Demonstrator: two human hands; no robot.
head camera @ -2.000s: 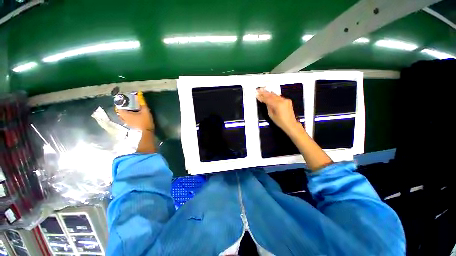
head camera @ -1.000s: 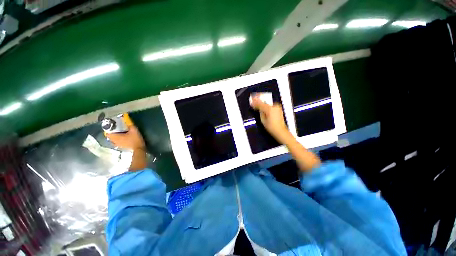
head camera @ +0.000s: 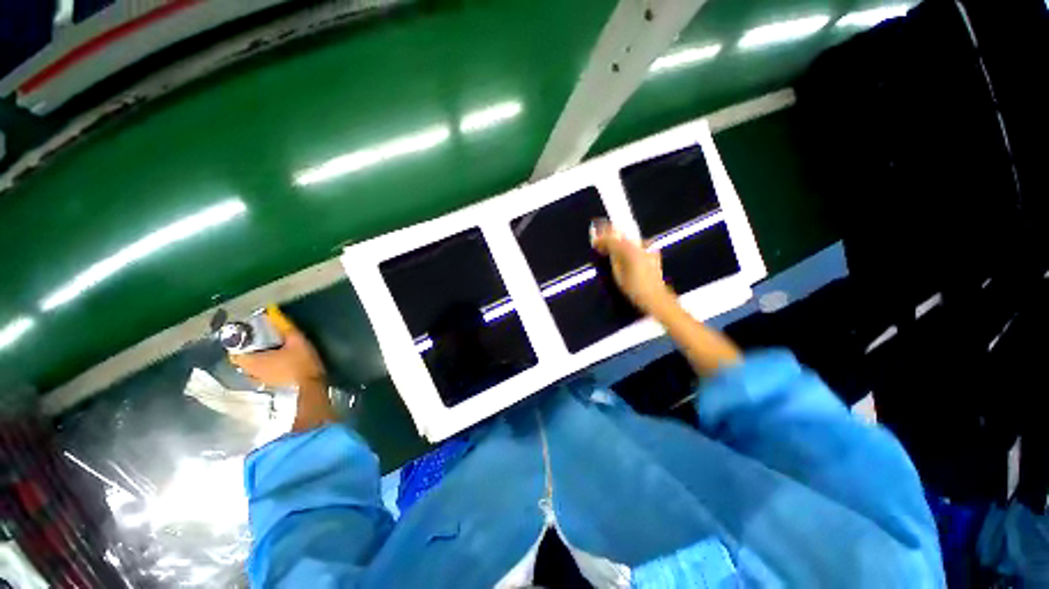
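A white foam tray point(head camera: 431, 420) lies tilted in view on the green bench, with three glossy black screen panels in its openings. My right hand point(head camera: 633, 274) is over the middle screen panel point(head camera: 566, 301), its fingertips pinching a small white wiping cloth point(head camera: 600, 231) at the panel's upper right part. My left hand point(head camera: 282, 359) holds a small silvery solvent bottle point(head camera: 238, 335) at the left of the tray, with yellow on a finger. The left screen panel point(head camera: 446, 276) and right screen panel point(head camera: 679, 190) reflect ceiling light.
Crumpled clear plastic point(head camera: 173, 495) with white scraps point(head camera: 213, 392) lies left, beside dark reddish stacked trays point(head camera: 46, 483). A metal post point(head camera: 592, 92) rises behind the foam tray. A large black mass point(head camera: 909, 173) is at right. A blue stool point(head camera: 423, 474) shows below the tray.
The view has turned, so the tray appears more tilted and further left. My right hand stays over the middle panel, and less of the white cloth shows. My left hand keeps the bottle.
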